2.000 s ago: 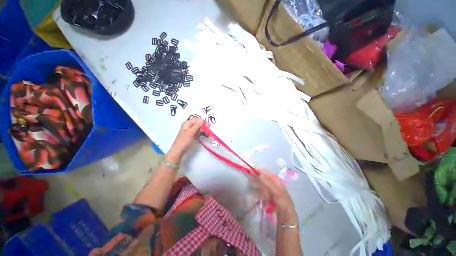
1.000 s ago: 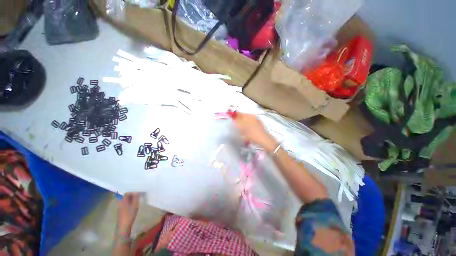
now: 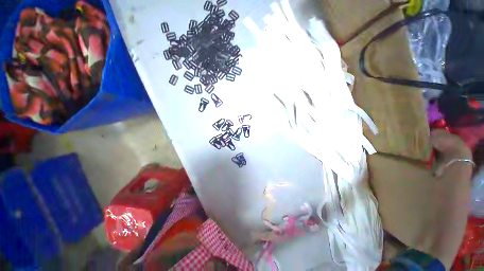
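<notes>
My right hand [image 3: 448, 145] is at the right, blurred, over the inner side of the open cardboard box. A bit of red shows by its fingers, but I cannot tell if it holds it. My left hand is not in view. Black slider buckles [image 3: 204, 50] lie in a loose pile at the top of the table. A smaller group of buckles [image 3: 228, 133] lies below it. White strips [image 3: 313, 100] run in a long bundle beside the box. Pink ribbon pieces [image 3: 292, 225] lie crumpled near the table's lower end.
The cardboard box [image 3: 398, 111] stands along the table's right side, with a black strap [image 3: 392, 79] over it. A blue bin [image 3: 124, 90] of patterned fabric [image 3: 58, 63] stands left of the table [image 3: 186, 153]. A red plastic object [image 3: 143, 206] and blue crates [image 3: 48, 198] are lower left.
My right hand has moved from above the white strips to the box. My left hand has left the view. The camera has turned, bringing the fabric bin fully back and the red plastic object in.
</notes>
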